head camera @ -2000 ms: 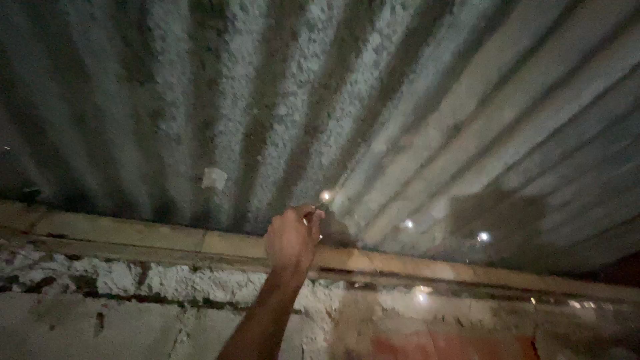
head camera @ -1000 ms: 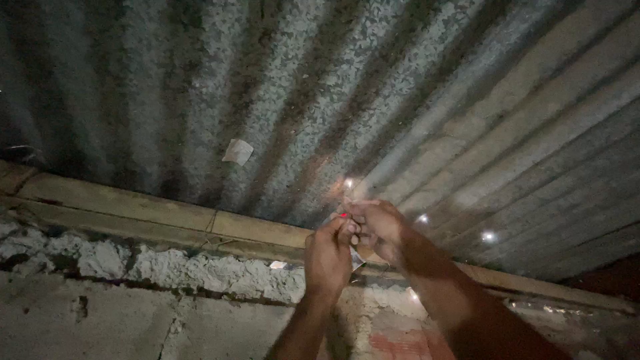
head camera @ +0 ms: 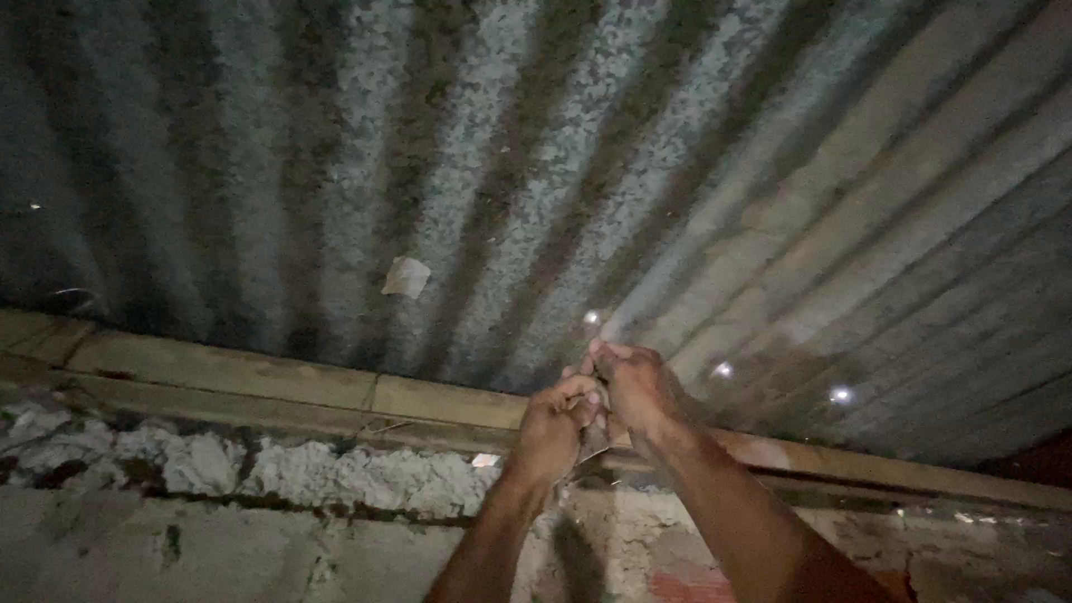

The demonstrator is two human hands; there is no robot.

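Note:
Both my hands are raised together just below the corrugated metal roofing sheet (head camera: 469, 193), in front of the wooden beam (head camera: 276, 381). My left hand (head camera: 557, 419) has its fingers curled close to the right one. My right hand (head camera: 632, 381) pinches thumb and fingertips together beside it. Something thin may be between the fingers, too small and blurred to name. A small bright light (head camera: 592, 317) shows right above the fingertips, and two further lights (head camera: 724, 369) lie to the right against the sheet.
A small pale square patch (head camera: 407, 277) is on the sheet, left of my hands. Under the beam runs rough mortar (head camera: 360, 477) on top of a block wall (head camera: 234, 548). A reddish area (head camera: 691, 586) shows low on the wall.
Two seconds ago only one hand was in view at the beam; a second one has joined it from the right. The red glow at the fingers one second ago no longer shows.

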